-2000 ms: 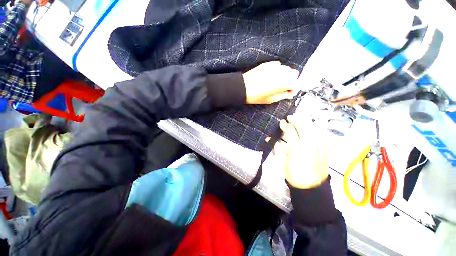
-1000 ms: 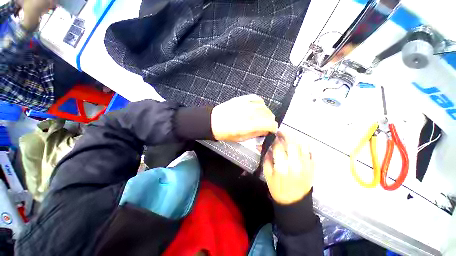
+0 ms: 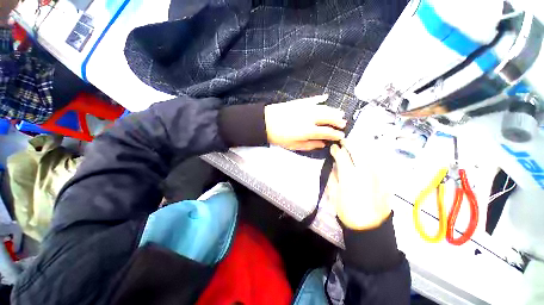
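Observation:
The dark checked fabric panel (image 3: 286, 62) lies on the white machine table, its edge running to the presser foot and needle area (image 3: 391, 104). My left hand (image 3: 305, 124) lies on the panel's near edge, fingertips pressing it just before the needle area. My right hand (image 3: 359, 189) is beside it, thumb and finger closed at the narrow black tape (image 3: 325, 181) near the cloth edge. The tape hangs down over the table's front edge. The exact fingertip contact is partly hidden.
Scissors with yellow and red-orange handles (image 3: 461, 208) lie right of my right hand. The white sewing machine head (image 3: 459, 53) stands at the upper right. A red stool (image 3: 80, 116) is at the left. Another person's checked sleeve (image 3: 24, 83) shows at the far left.
Since one second ago both hands have moved up toward the needle area with the cloth edge and tape. The panel has advanced less than two seconds ago. The view has shifted slightly.

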